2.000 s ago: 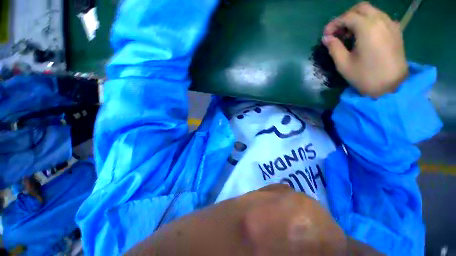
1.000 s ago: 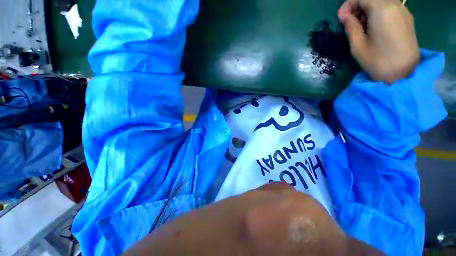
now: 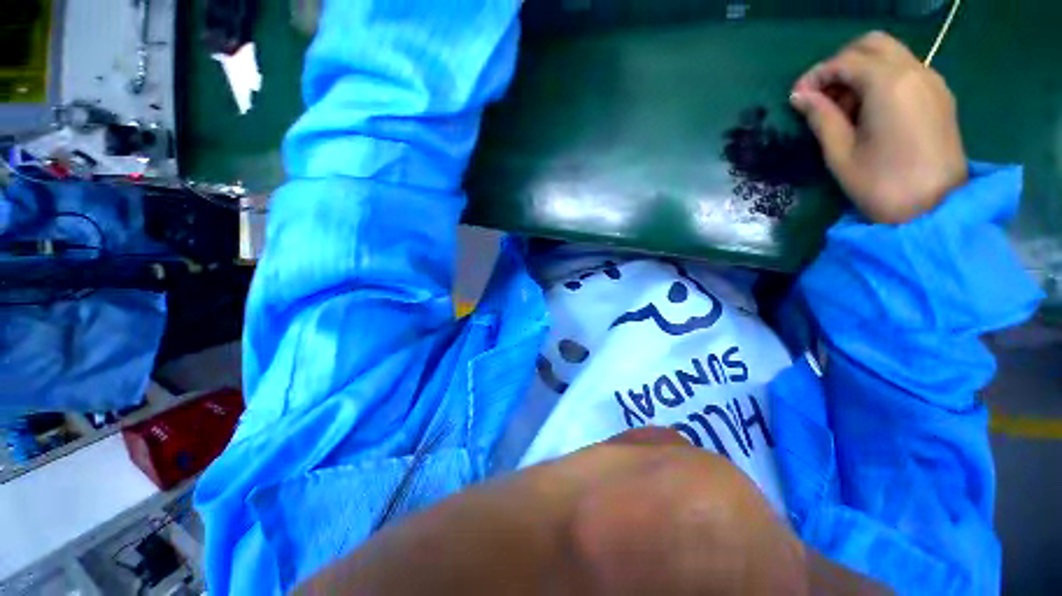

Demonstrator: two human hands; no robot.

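My right hand (image 3: 890,126) is at the upper right, over the green mat (image 3: 606,128). Its fingers are curled, with thumb and index fingertips close together. Whether anything tiny is between them cannot be told. A loose heap of tiny black parts (image 3: 763,167) lies on the mat just left of my right hand. A thin pale stick (image 3: 942,33) shows above the hand. My left hand is cut off by the top edge; only its blue sleeve (image 3: 373,116) shows.
A torn white paper scrap (image 3: 241,76) and a dark object (image 3: 228,21) lie on the mat at upper left. A dark edge of something (image 3: 856,6) shows at the top. Grey equipment (image 3: 105,70) stands left. A red box (image 3: 184,435) is at lower left.
The view has shifted, so the mat and heap sit lower than a second ago. My right hand stays beside the heap, fingertips still together. More of the stick and the dark top edge show.
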